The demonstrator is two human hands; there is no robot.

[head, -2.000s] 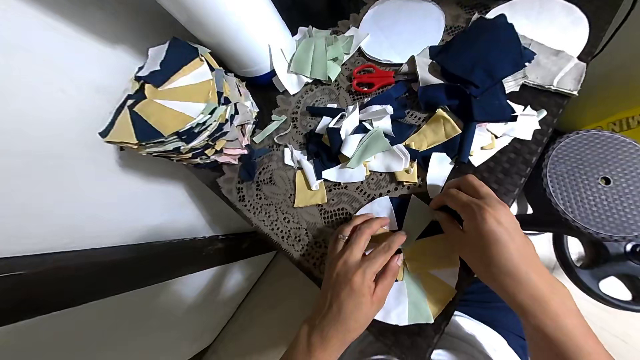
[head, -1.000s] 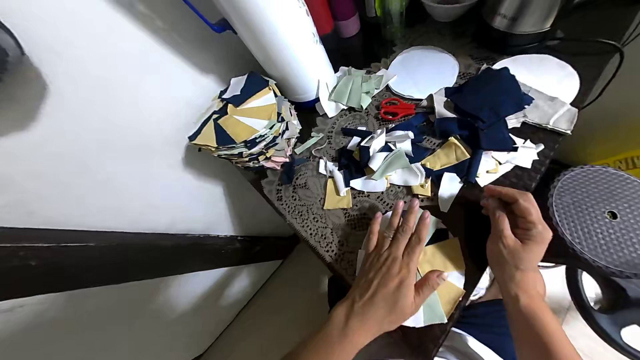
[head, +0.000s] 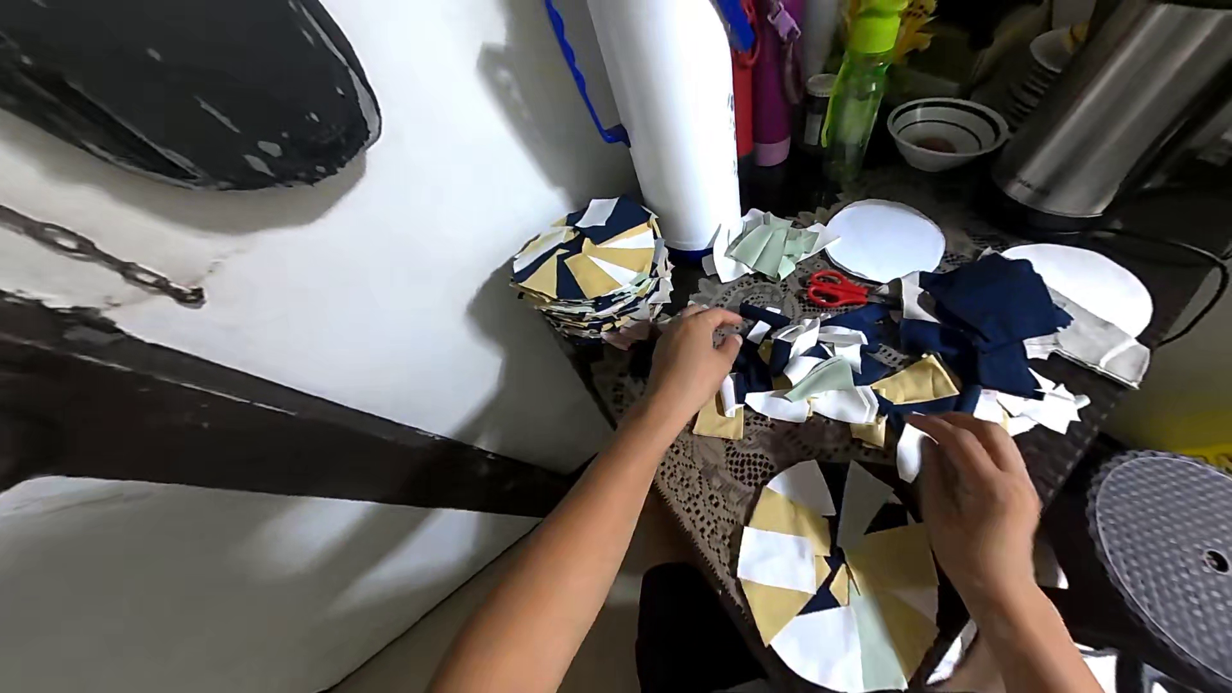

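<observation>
My left hand [head: 695, 361] reaches over the left edge of a pile of fabric scraps [head: 818, 371] in white, navy, tan and pale green; whether its fingers hold a scrap cannot be told. My right hand [head: 982, 496] is beside a small white scrap [head: 911, 452], fingertips at its upper edge; a grip on it is not clear. Below, near the table's front corner, lies a round patchwork of fabric wedges [head: 784, 558], partly beside my right wrist. A stack of similar patchwork rounds [head: 597, 265] stands at the left edge. Red-handled scissors [head: 835, 289] lie behind the pile.
White round pieces [head: 885, 241] and folded navy cloth [head: 996, 303] lie at the back and right. A large white flask [head: 674, 125], a green bottle [head: 859, 96], a bowl [head: 947, 133] and a steel kettle [head: 1107, 106] stand behind. A wall borders the left; a round grey seat [head: 1169, 549] is at right.
My left hand has left the patchwork round and moved up and left to the scrap pile. My right hand has also come off the round, to beside the white scrap. The view has shifted.
</observation>
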